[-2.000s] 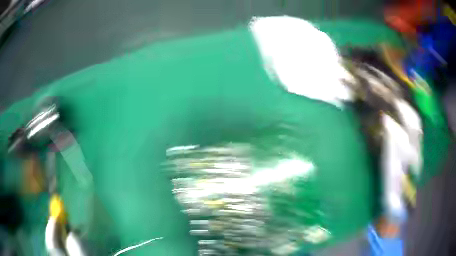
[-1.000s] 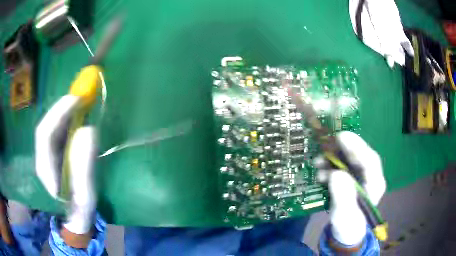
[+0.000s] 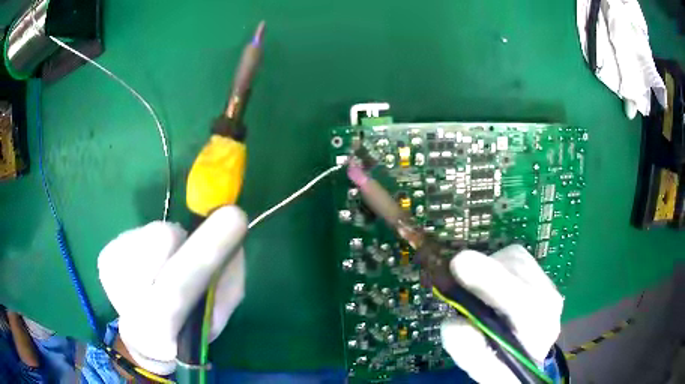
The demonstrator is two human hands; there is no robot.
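The green circuit board (image 3: 518,180) lies on the mat, with a white-green connector at its top left. My gloved right hand (image 3: 507,307) holds the right soldering iron (image 3: 387,206); its tip is at the board's upper left corner. My gloved left hand (image 3: 180,281) holds the left soldering iron (image 3: 217,172) with a yellow collar, its tip pointing up above the mat. The solder wire (image 3: 297,193) also runs from my left hand to the board beside the right iron's tip. Some left fingers are hidden under the glove and iron.
The solder spool (image 3: 28,41) stands at the upper left, its wire curving to my left hand. A blue cord (image 3: 66,259) runs down the left. A dark stand with a yellow pad (image 3: 665,196) is at the right edge, near a crumpled white cloth or glove (image 3: 620,52).
The view was blurred and is now clear. My left hand has moved right, bringing the solder wire to the board. The right iron's tip has moved left to the board's upper left corner.
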